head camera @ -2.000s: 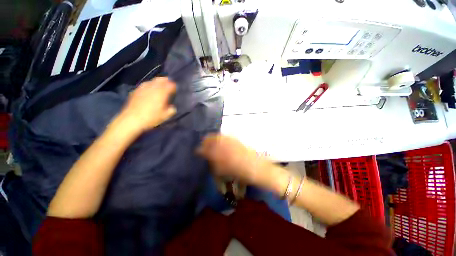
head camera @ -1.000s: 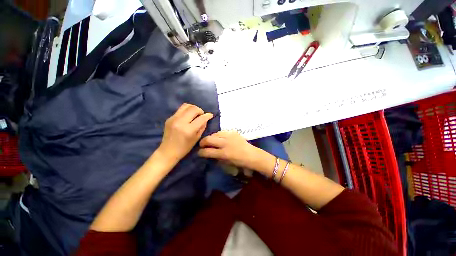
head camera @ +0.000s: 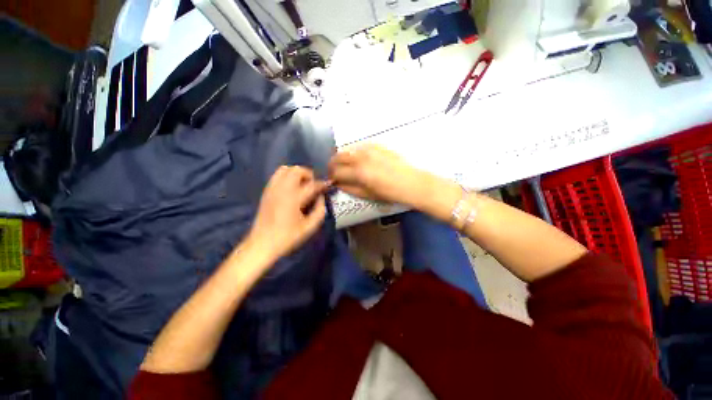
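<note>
A large navy-black garment (head camera: 172, 187) lies left of the needle and hangs over the table's front edge towards my lap. Its right edge runs from the presser foot (head camera: 311, 98) down to my fingers. My left hand (head camera: 290, 207) pinches the fabric edge between thumb and fingers. My right hand (head camera: 371, 173) is beside it, slightly blurred, with its fingertips at the same edge, close to the left fingertips. The fingertips of the right hand partly hide what they hold. The cloth under the presser foot is bright with lamp glare.
Red snips (head camera: 471, 81) lie on the white table (head camera: 539, 109) right of the needle. Navy and yellowish scraps (head camera: 437, 33) lie behind them. A dark card (head camera: 667, 58) is at the right. Red baskets (head camera: 585, 205) stand at the right. A glossy black roll (head camera: 84, 101) is at far left.
The view has shifted. My left hand moved from on top of the cloth to its right edge. My right hand came up from the front to the same edge, beyond its position one second ago.
</note>
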